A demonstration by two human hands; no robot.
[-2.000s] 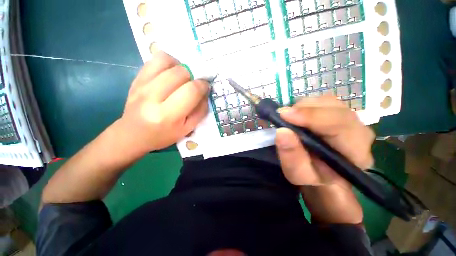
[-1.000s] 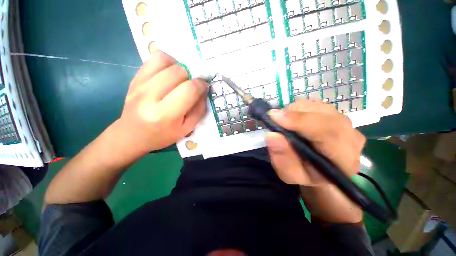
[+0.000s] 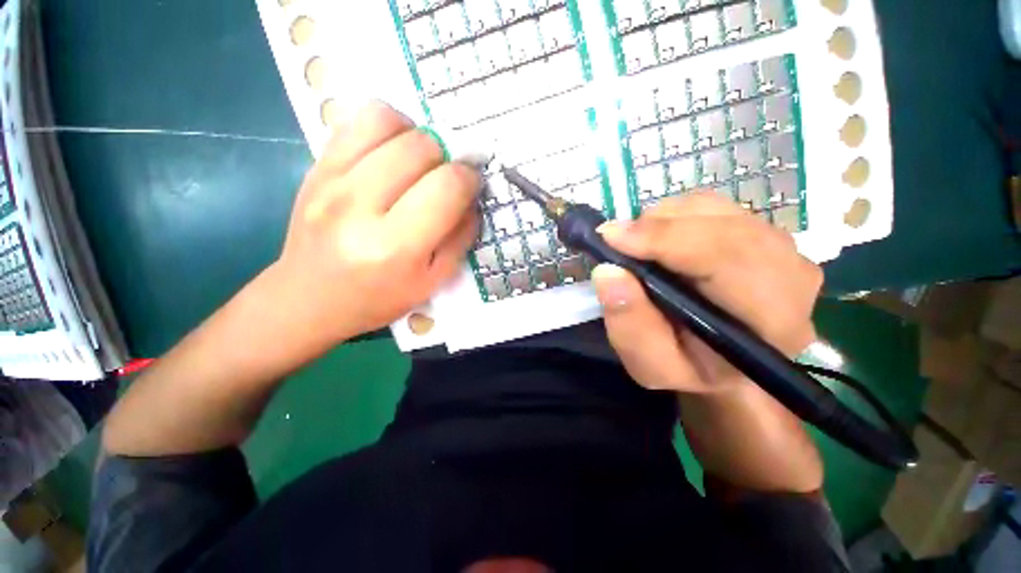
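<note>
My right hand holds the black soldering iron like a pen, its metal tip pointing up-left over the lower left circuit board panel. My left hand is closed on the thin solder wire, which runs in from the left. A short wire end shows by the left fingertips, close to the iron tip; contact cannot be told. A green band shows on a left finger. The panels lie in the white carrier tray, which has round holes along its sides. Glare washes out part of the lower left panel.
Stacked white trays with panels stand at the left edge on the dark green bench top. Another person's grey sleeve shows at lower left. Cardboard boxes are at lower right. The iron's black cord hangs beside my right hand.
The tray now appears slightly further left in view. My left hand has shifted slightly right over it. The iron tip moved left towards the wire end and is now slightly back to the right.
</note>
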